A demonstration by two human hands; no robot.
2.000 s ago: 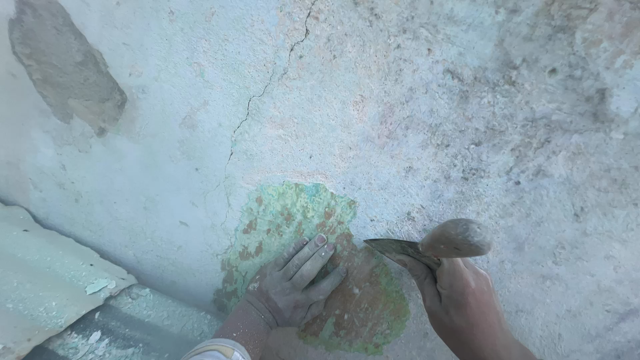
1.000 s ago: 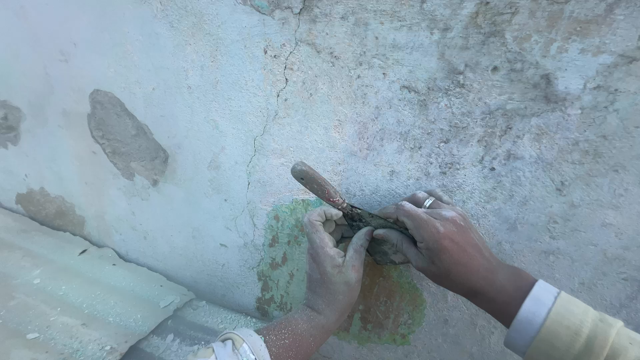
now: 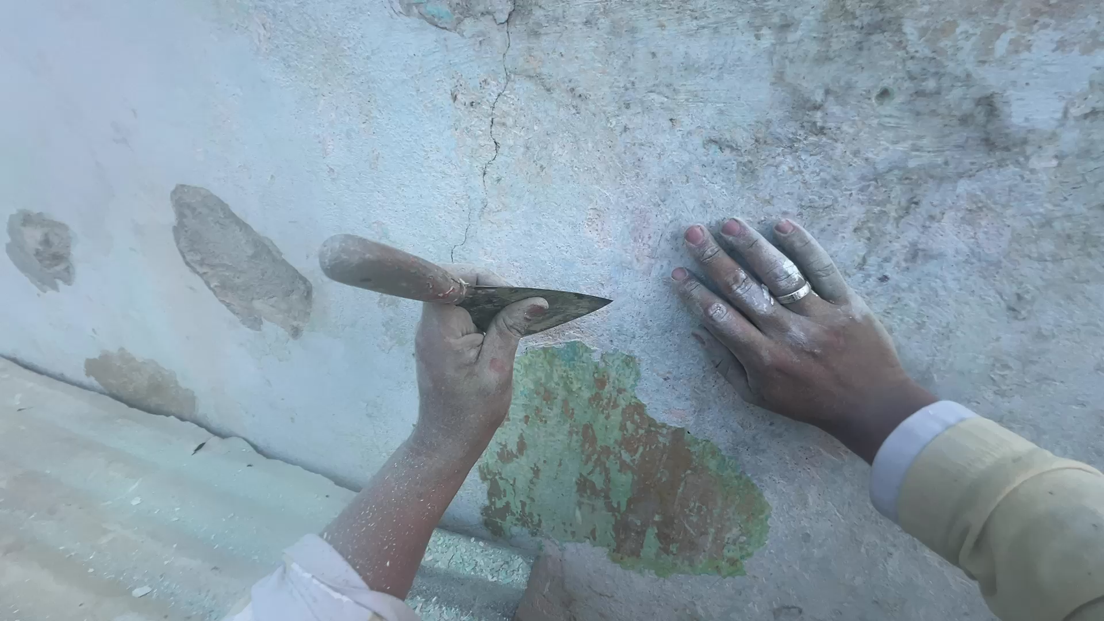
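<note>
My left hand (image 3: 470, 362) grips a small pointed trowel (image 3: 543, 308) where the blade meets the handle, with the thumb on the blade. Its worn wooden handle points left and the tip points right. Dust coats the hand and forearm. Flat against the painted wall (image 3: 604, 250), my right hand (image 3: 776, 319) rests with fingers spread and wears a ring. Below and between the hands lies a patch of exposed green and brown wall (image 3: 621, 466), where the pale top coat is gone.
A thin crack (image 3: 493, 129) runs down the wall above the trowel. Grey bare patches (image 3: 237, 259) mark the wall at left. Corrugated sheeting (image 3: 129, 509) with flakes and dust on it meets the wall at lower left.
The trowel was in my right hand two seconds ago, then between both hands; now only my left hand holds it. My left hand has left the green patch, and my right hand lies on the wall.
</note>
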